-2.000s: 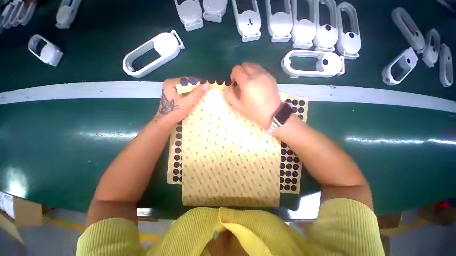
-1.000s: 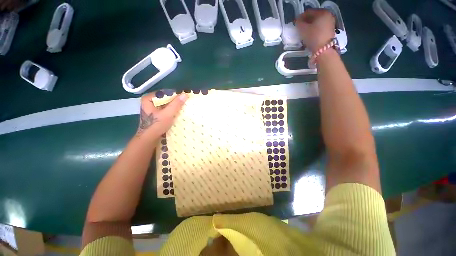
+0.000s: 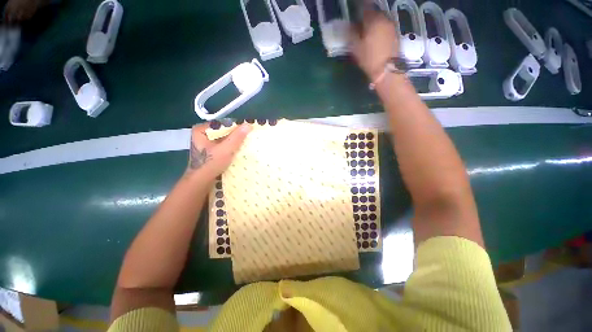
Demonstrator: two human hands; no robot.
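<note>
My left hand [image 3: 217, 148] grips the top left corner of a folded adhesive dot sheet, whose tan printed back [image 3: 292, 207] faces up. A few black pads show along its top fold. Under it lies another dot sheet [image 3: 365, 188] with rows of black dots at both sides. My right hand [image 3: 376, 45] is reached out over the row of white plastic housings [image 3: 410, 42]; it is blurred, and its fingertips and anything in them cannot be made out. Several housings right of it bear a black dot.
One white housing [image 3: 232, 89] lies just beyond the curved white strip [image 3: 97, 146]. More housings lie at the far left [image 3: 84, 87] and far right [image 3: 521, 78]. A blurred hand [image 3: 19, 10] shows at the top left. A cardboard box [image 3: 39, 312] is below left.
My right hand first left the sheet for the housings on the right, then moved left along the row. More dotted housings are now uncovered. My left hand keeps its grip and has shifted left with the sheet.
</note>
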